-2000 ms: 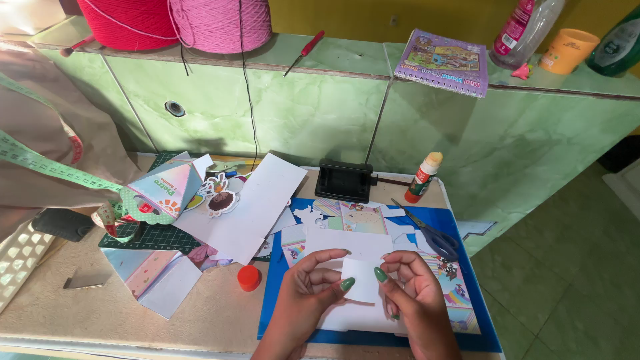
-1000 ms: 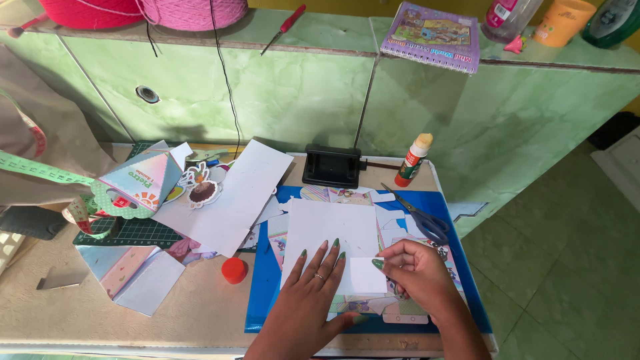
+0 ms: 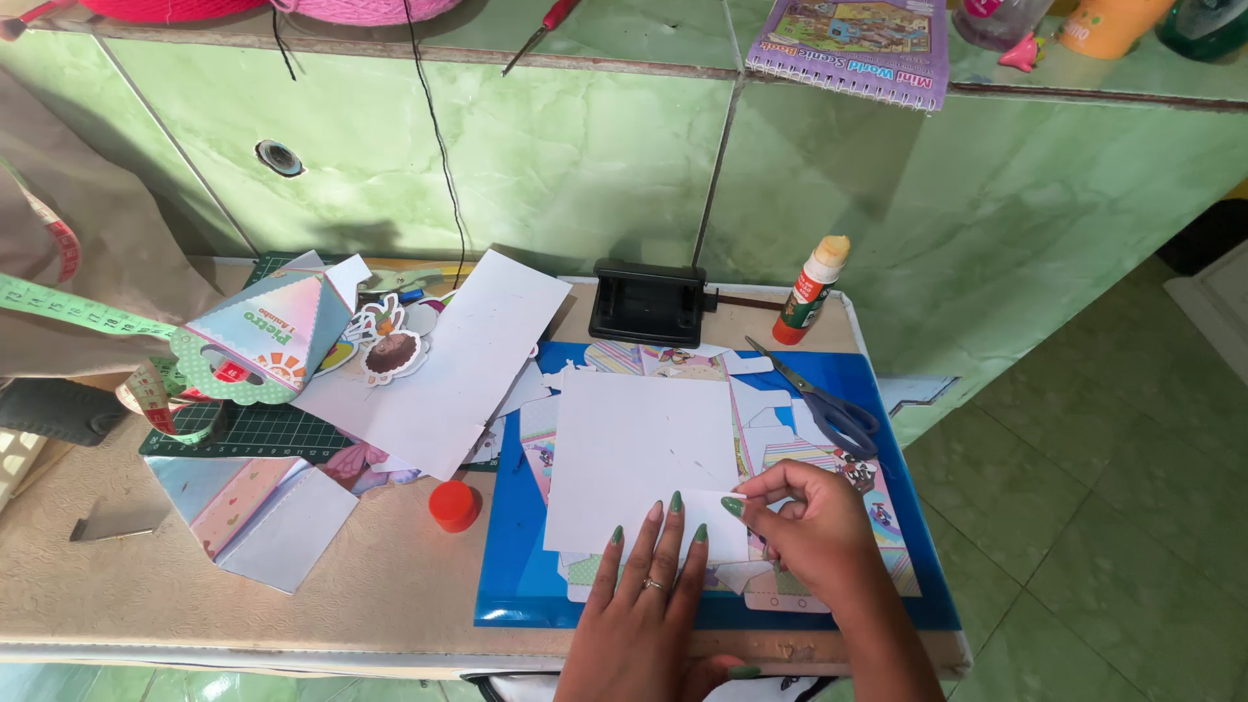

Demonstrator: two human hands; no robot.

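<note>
A large white sheet of paper (image 3: 639, 448) lies over printed paper cutouts on a blue plastic folder (image 3: 526, 609). My left hand (image 3: 648, 595) rests palm down with fingers spread, its fingertips on the lower part of the white paper. The thumb and fingers of my right hand (image 3: 804, 526) pinch the upper right corner of a small white paper piece (image 3: 717, 522) at the sheet's lower right. Scissors with dark blue handles (image 3: 838, 419) lie on the folder's right side. An uncapped glue stick (image 3: 811, 292) stands behind them, and its red cap (image 3: 454, 506) sits left of the folder.
A black phone holder (image 3: 646, 307) stands by the green tiled wall. To the left are a folded paper box (image 3: 278, 327), a green cutting mat (image 3: 292, 429), a tape measure (image 3: 83, 310) and loose papers. Yarn, a red-handled tool and a spiral book (image 3: 853, 44) occupy the ledge.
Two seconds ago both hands held the small white piece raised. It now lies on the large sheet, my left hand flattened over the paper and my right hand at its corner.
</note>
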